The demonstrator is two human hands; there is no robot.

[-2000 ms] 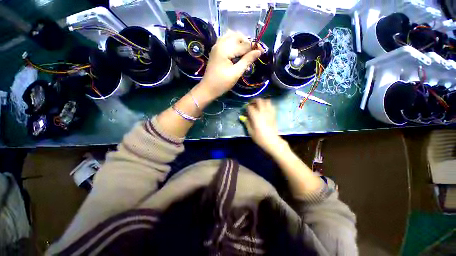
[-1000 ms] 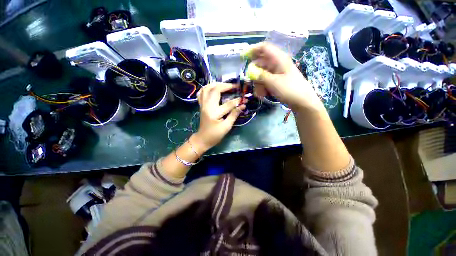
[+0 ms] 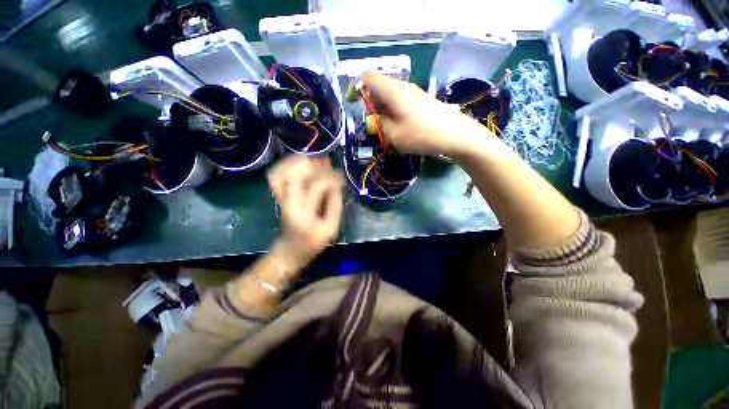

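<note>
A white base housing (image 3: 385,194) with a black inside stands in front of me on the green bench, its flat white arm pointing away. My right hand (image 3: 397,116), with yellow finger cots, is over this housing and pinches the red wire harness (image 3: 379,132) that rises from it. Other leads and a small white connector plug (image 3: 364,192) show inside the cup. My left hand (image 3: 306,200) is blurred, in front of the neighbouring base housing (image 3: 304,109); whether it holds anything cannot be told.
More wired housings (image 3: 232,128) stand at the left and right (image 3: 615,172). A whitish pile of rings (image 3: 534,116) lies right of centre. Small black camera heads (image 3: 72,192) lie at the left. A brown carton (image 3: 104,319) is below the bench edge.
My left hand has come away from the centre housing, back and to the left. My right hand has moved slightly left and now covers the housing's far side. More of the cup shows.
</note>
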